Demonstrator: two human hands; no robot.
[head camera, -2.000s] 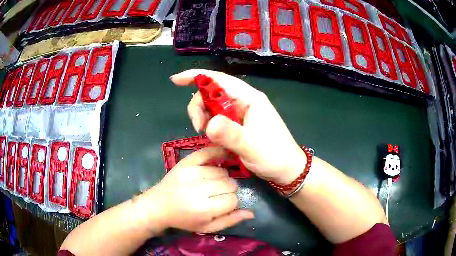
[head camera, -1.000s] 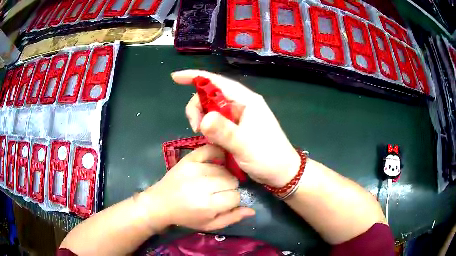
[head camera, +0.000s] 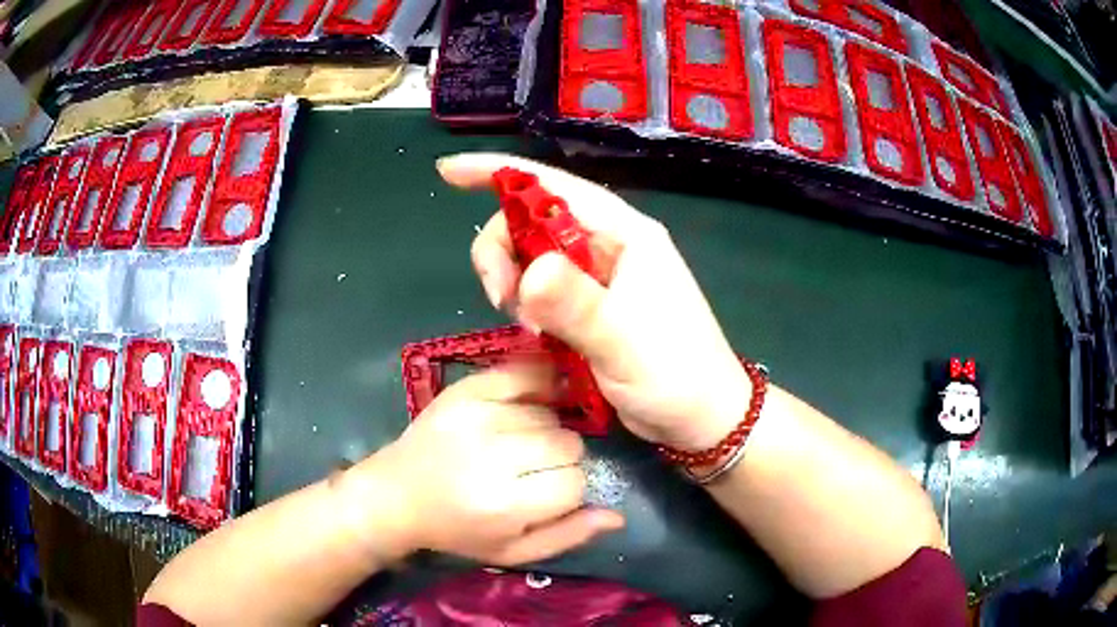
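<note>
My right hand (head camera: 613, 294) is closed round a handful of red plastic frames (head camera: 543, 229), held on edge above the bench, holes showing at their upper end. My left hand (head camera: 490, 465) is just below it. A single red frame (head camera: 423, 371) shows behind my left hand, with its window to the left; my left fingers lie over its middle and right part. The grip of the left fingertips is partly hidden.
A tray (head camera: 184, 294) with red frames and a row of empty pockets is at left. Stacked loaded trays (head camera: 759, 145) are at back right, beside a dark rectangular object (head camera: 480, 61). A cartoon charm (head camera: 959, 404) on a white cord lies at right.
My right hand and its handful have moved slightly right, and the single frame shows more of its right side than a second ago. My left hand has hardly moved.
</note>
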